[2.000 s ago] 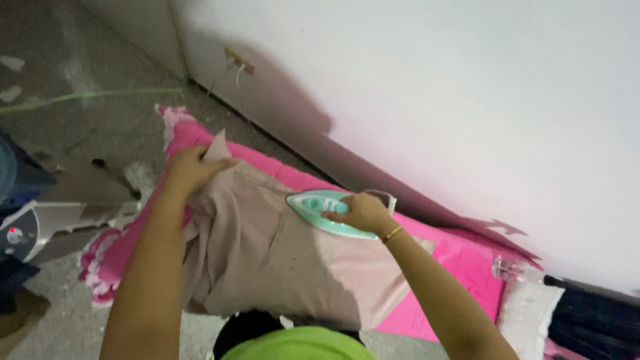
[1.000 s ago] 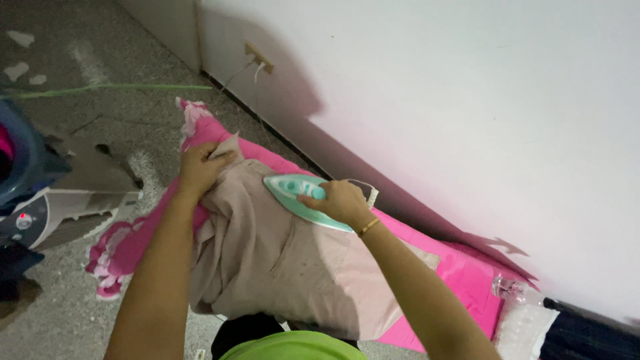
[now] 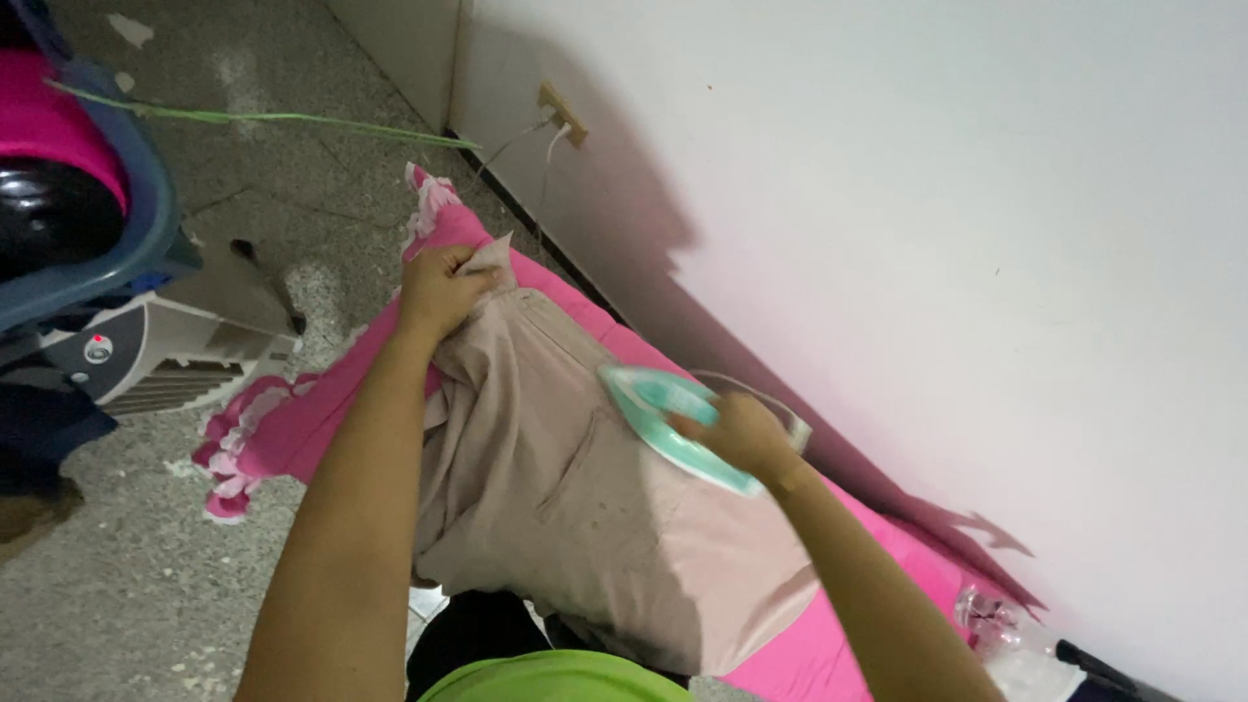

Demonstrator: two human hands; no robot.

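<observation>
A beige cloth garment [image 3: 604, 487] lies spread over an ironing board with a pink cover [image 3: 331, 429]. Near the board's far left part, my left hand [image 3: 444, 292] grips the garment's upper corner, which sticks up between thumb and fingers. My right hand [image 3: 736, 429] holds the handle of a teal and white clothes iron [image 3: 673, 424], whose tip points to the upper left. The iron rests on the garment near the wall-side edge; its soleplate is hidden. Folds bunch up below my left hand, while the cloth lies flatter on the right.
A white wall [image 3: 926, 244] runs along the board, with an outlet [image 3: 563, 114] and plugged-in cords. At left are a blue basket [image 3: 146, 214] and a grey and white appliance [image 3: 185, 356] with a red light. A clear plastic bottle [image 3: 985, 614] lies at the board's lower right.
The iron in my right hand has shifted along the garment, further from my left hand than one second ago. My left hand still grips the cloth. The view has shifted left.
</observation>
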